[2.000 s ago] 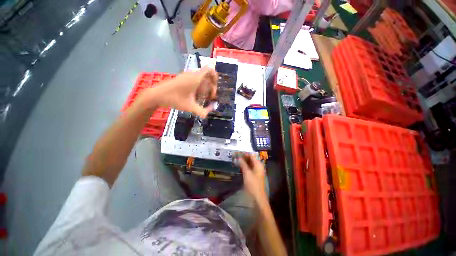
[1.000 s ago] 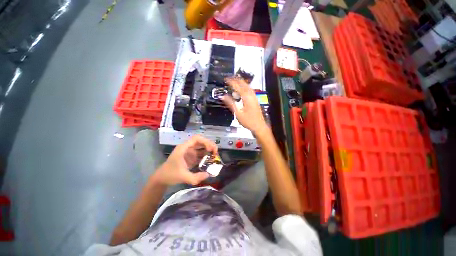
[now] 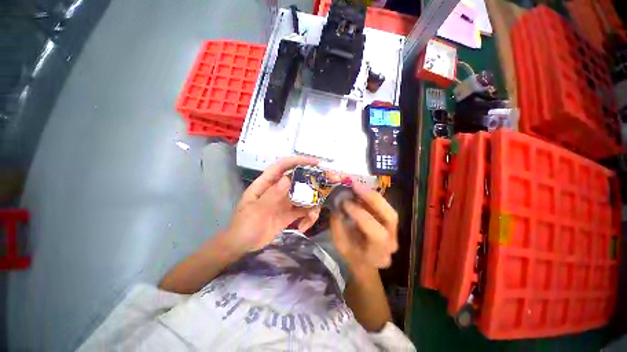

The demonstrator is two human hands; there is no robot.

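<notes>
My left hand [image 3: 265, 206] holds a small electronic unit [image 3: 304, 187] by its edges, with a white and silvery inner face showing. My right hand [image 3: 368, 223] is just right of it and holds a dark round part [image 3: 340, 198] at its fingertips, blurred. A thin lead seems to run between the two parts. Beyond the hands, the black test fixture [image 3: 339, 58] stands on the white station plate [image 3: 330, 130]. A long black part [image 3: 280, 82] lies left of the fixture. The handheld tester [image 3: 385, 139] lies at the right with its screen lit.
Red trays [image 3: 223, 79] are stacked left of the station. More red trays [image 3: 553, 234] stand on the green bench at the right, with another stack [image 3: 560, 86] behind. A red-edged white box [image 3: 438, 62] and a dark lump [image 3: 375, 81] lie near the station's right side.
The right hand has come back from the fixture to beside the left hand, now with a dark round part. The tester shows fully again. The view has shifted, and the station sits higher in it.
</notes>
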